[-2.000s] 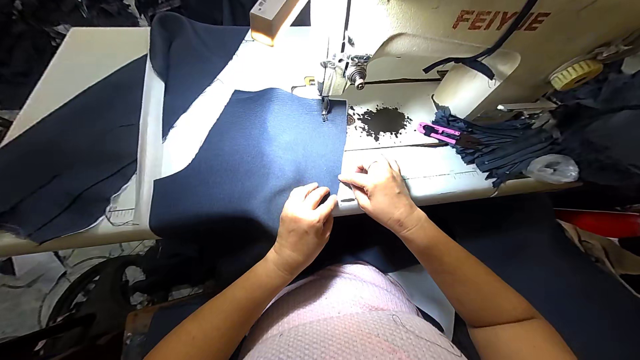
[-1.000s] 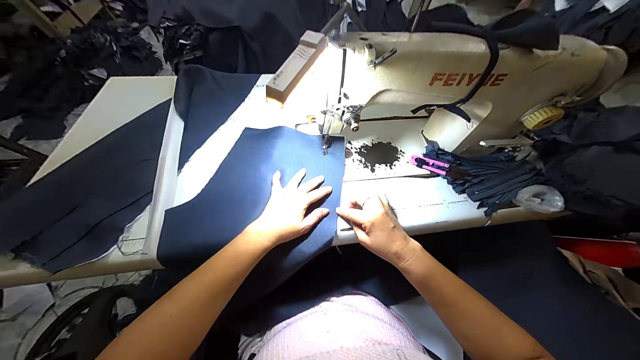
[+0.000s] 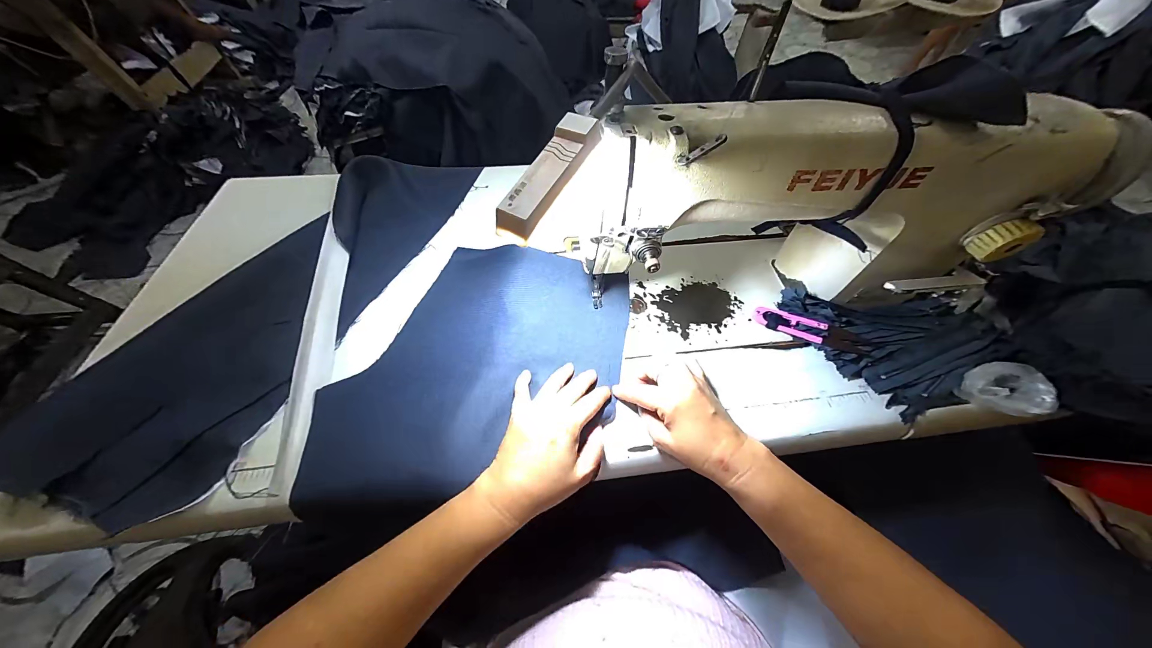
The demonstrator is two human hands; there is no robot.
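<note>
A dark blue fabric panel (image 3: 450,360) lies on the sewing machine table, its upper right part under the presser foot (image 3: 597,292) of a cream Feiyue sewing machine (image 3: 756,162). My left hand (image 3: 553,432) rests on the panel near its right edge, fingers spread and pointing up. Beside it, my right hand (image 3: 688,414) has thumb and index finger closed on the panel's right edge; its other fingers are curled over the white tabletop. The presser foot stands above both hands.
Pink-handled thread snips (image 3: 792,322) and a bundle of dark fabric strips (image 3: 909,351) lie right, beside a clear plastic bobbin-like ring (image 3: 1008,389). A long box (image 3: 547,175) sits left of the machine head. More dark cut pieces (image 3: 180,387) cover the table's left.
My left hand has gone from bunched fingers near the front edge to lying spread on the panel, then closer to my right hand. The view has shifted, showing more of the machine.
</note>
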